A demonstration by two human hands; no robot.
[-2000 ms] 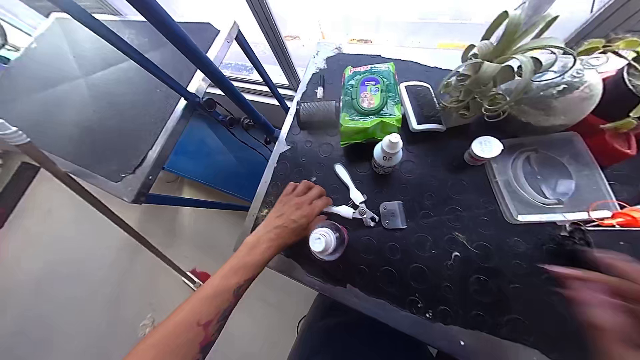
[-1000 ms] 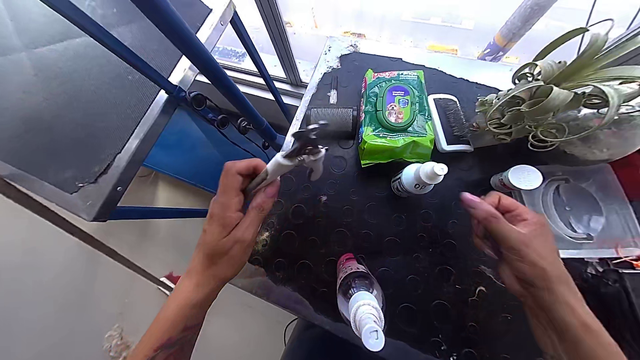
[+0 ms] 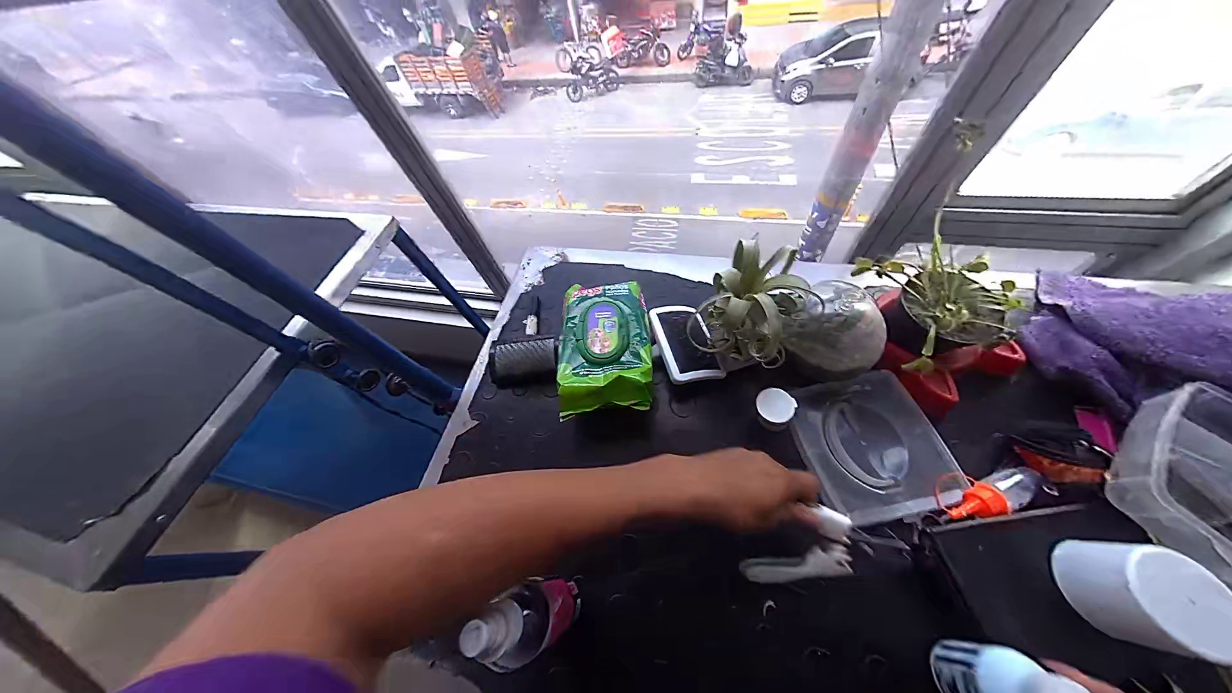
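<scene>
My left hand (image 3: 746, 489) reaches across the table, its fingers closed on one white handle of the pet nail clippers (image 3: 797, 566); the jaws are blurred. At the bottom right edge, a few fingers of my right hand (image 3: 1078, 676) are around a white bottle with a dark label (image 3: 991, 669); most of that hand is out of frame. A clear bottle with a white cap and pink label (image 3: 525, 626) is below my left forearm. A black case (image 3: 1039, 568) lies right of the clippers, near a clear bottle with an orange nozzle (image 3: 991, 496).
Behind are a green wipes pack (image 3: 604, 346), a black cylindrical brush (image 3: 523, 359), a white-framed slicker brush (image 3: 685, 344) and potted plants (image 3: 924, 327). A small white-lidded jar (image 3: 775, 408), clear plastic lid (image 3: 871, 448), white container (image 3: 1141, 597) and clear bin (image 3: 1179, 472) stand rightward.
My left hand has carried the nail clippers rightward across the table. The white bottle that stood by the wipes pack is gone from there. The view has swung up and right.
</scene>
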